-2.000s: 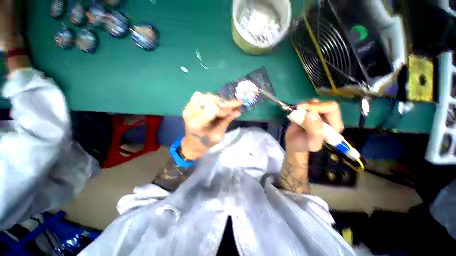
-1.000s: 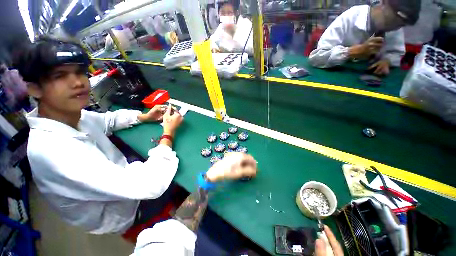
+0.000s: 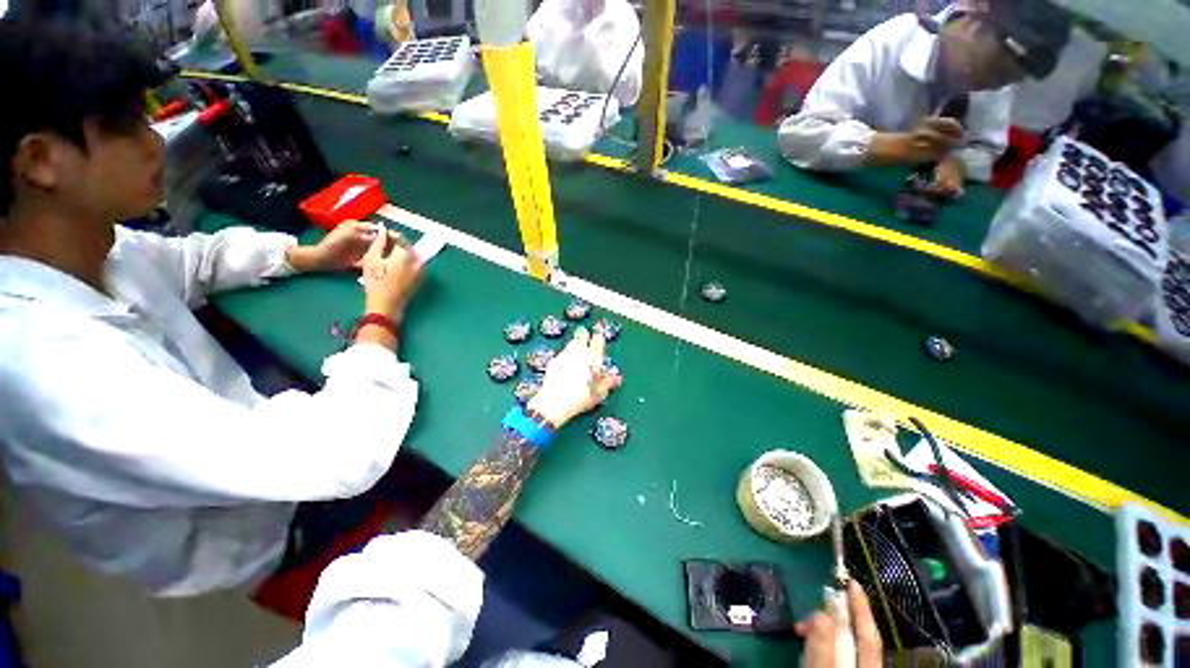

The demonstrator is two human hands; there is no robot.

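Note:
Several round circuit board assemblies (image 3: 503,367) lie grouped on the green mat, and one (image 3: 610,431) lies a little apart nearer me. My left hand (image 3: 572,380) reaches over the group, its fingertips among the discs; whether they grip one is hidden. My right hand (image 3: 842,636), cut off by the bottom edge, holds the soldering iron (image 3: 839,603), its metal shaft pointing up beside the cream cup. The dark holding fixture (image 3: 737,596) lies left of my right hand, with a small white patch and no disc on it.
A cream cup (image 3: 786,496) of silvery bits stands beside the black fan (image 3: 919,570). Red-handled pliers (image 3: 976,493) lie behind it. A white tray (image 3: 1151,587) is far right. A co-worker (image 3: 235,431) sits close at left. A yellow-taped post (image 3: 525,163) stands beyond the discs.
The view has swung up and left from the bench. My left hand has gone from the fixture to the disc group. The disc has left the fixture. A disc now shows where my left hand was.

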